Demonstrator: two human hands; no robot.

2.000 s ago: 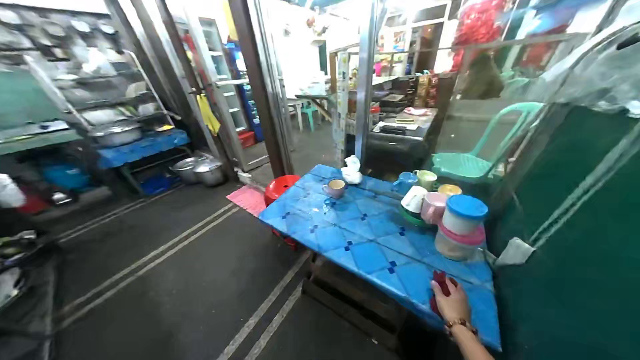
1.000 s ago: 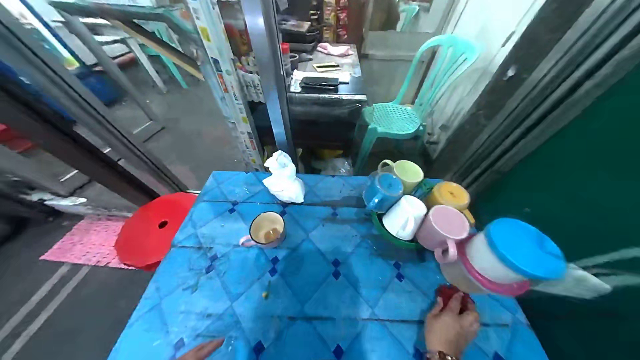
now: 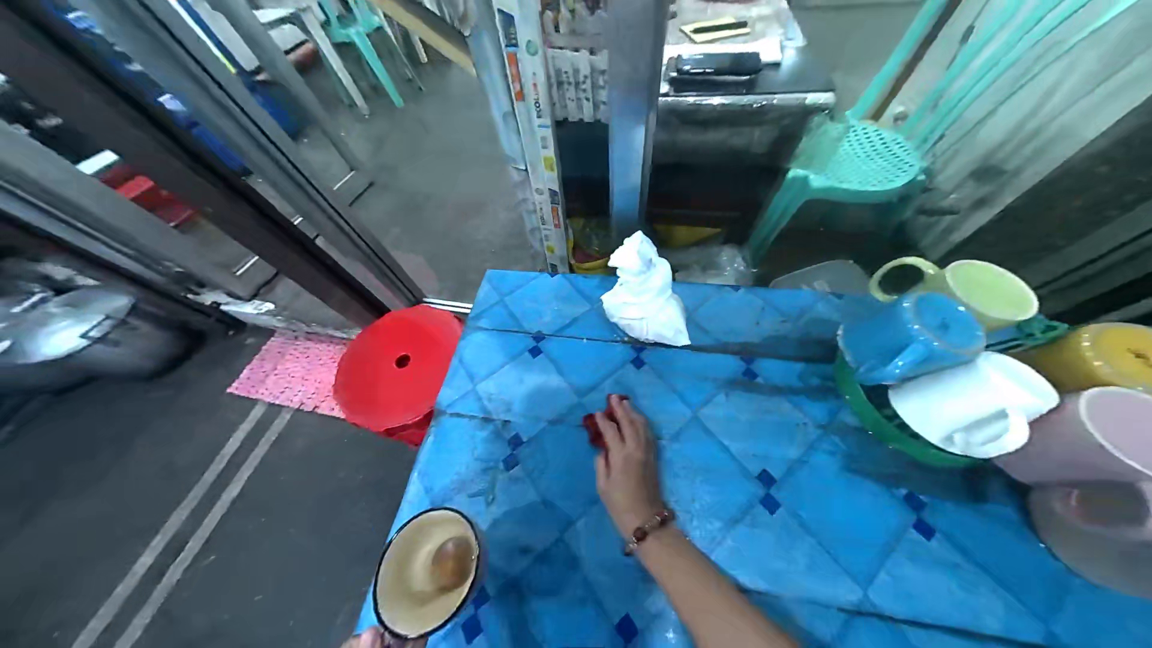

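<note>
My right hand [image 3: 627, 459], a beaded bracelet on its wrist, presses a dark red cloth [image 3: 605, 421] against the blue patterned tabletop [image 3: 720, 468]. At the table's left edge, my left hand [image 3: 382, 639] is mostly cut off by the bottom of the view, its fingers at an enamel mug [image 3: 414, 576] that is tipped toward me with something brownish inside. Beyond the right hand stands a knotted white plastic bag [image 3: 644, 297]. A green basin [image 3: 877, 418] at the right holds a blue mug [image 3: 913, 337] and a white mug [image 3: 972, 405].
Light green [image 3: 990, 292], yellow [image 3: 1102, 355] and pink [image 3: 1084, 436] mugs crowd the right side, near a clear container [image 3: 1093, 531]. A red stool [image 3: 399, 369] stands by the table's left edge, beside a pink mat [image 3: 292, 371]. Behind the table are a metal post [image 3: 633, 117] and a green plastic chair [image 3: 850, 166].
My right hand has moved with the red cloth from beside the mugs and container to the table's left-middle. My left hand is now at the enamel mug, which has moved nearer the left edge.
</note>
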